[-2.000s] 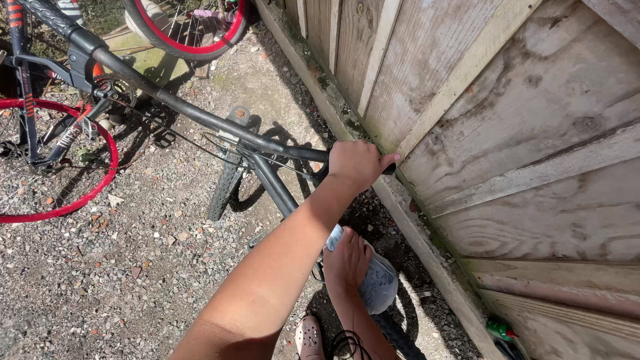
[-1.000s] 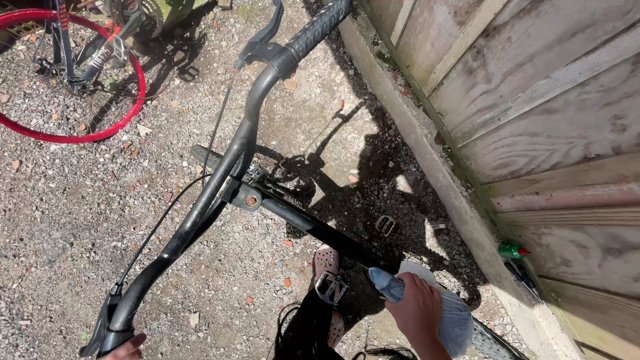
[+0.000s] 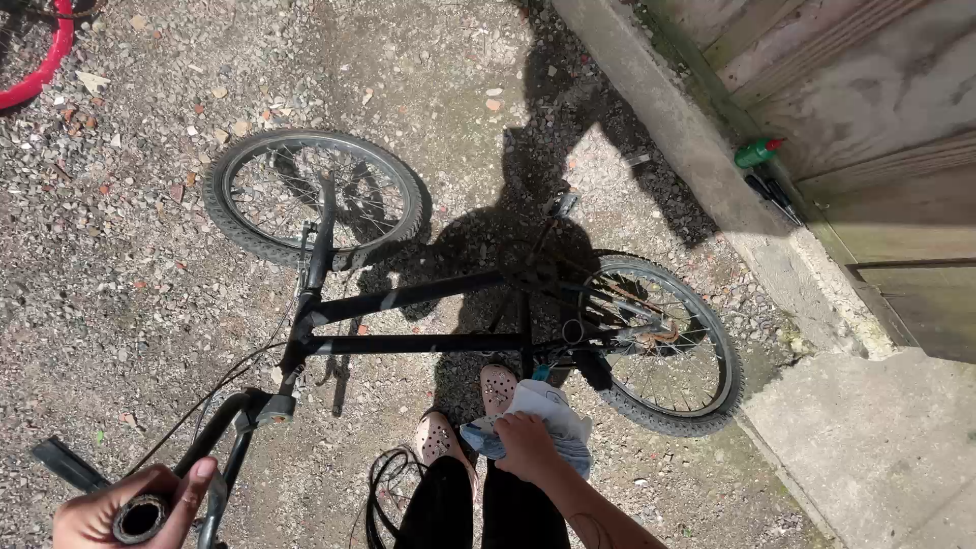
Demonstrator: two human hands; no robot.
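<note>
A bicycle with a black frame (image 3: 412,343) lies tilted across the gravel, its front wheel (image 3: 217,183) at the left and its rear wheel (image 3: 732,358) at the right. At the lower left, my left hand (image 3: 137,503) is closed around the end of the black handlebar (image 3: 221,419), whose open tube end faces up. A black brake lever (image 3: 69,463) sticks out beside that hand. My right hand (image 3: 526,442) rests over the bicycle seat, which a white and blue cloth (image 3: 545,404) covers; its fingers grip the cloth-covered seat.
A concrete kerb (image 3: 686,160) and a wooden fence (image 3: 854,84) run along the right. On the kerb lie a green bottle with a red tip (image 3: 756,152) and dark-handled tools (image 3: 774,198). A red wheel rim (image 3: 49,65) shows upper left. Black cables (image 3: 381,488) hang by my legs.
The bicycle has tipped over away from my feet, and both its wheels now show. My left hand has come further into view on the handlebar end. The view has shifted.
</note>
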